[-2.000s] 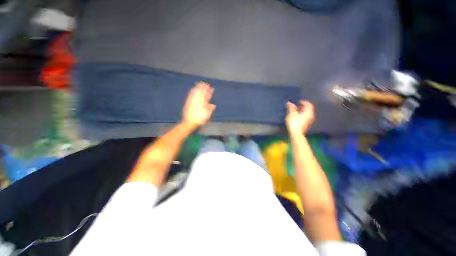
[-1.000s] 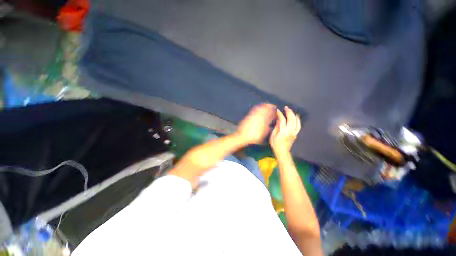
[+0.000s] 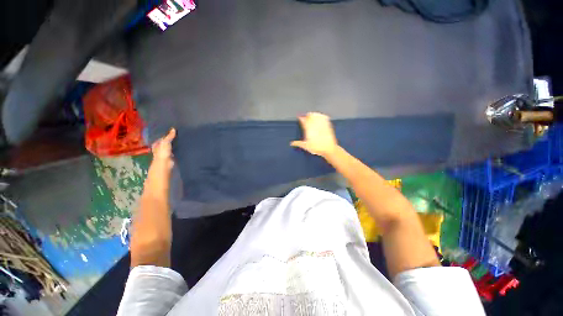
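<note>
Dark blue-grey trousers (image 3: 389, 139) lie flat along the near edge of the grey-covered pressing table (image 3: 265, 68). My left hand (image 3: 163, 148) is at the left end of the trousers, by the table's left edge; whether it grips the cloth cannot be told. My right hand (image 3: 317, 134) rests on the upper edge of the trousers near the middle, palm down with thumb and fingers apart. A silver steam iron (image 3: 510, 110) with a wooden handle stands at the table's right edge, away from both hands.
A dark garment (image 3: 432, 7) lies at the table's far edge. A pink-white card or phone (image 3: 171, 12) is at the far left. A red-orange bag (image 3: 113, 117) hangs beyond the left edge. Blue crates (image 3: 494, 203) and yellow cloth (image 3: 426, 225) are below at the right.
My hands have moved apart from near the trousers' right end, the left to the left end and the right to the middle. The trousers now lie straighter in view, and the view has shifted.
</note>
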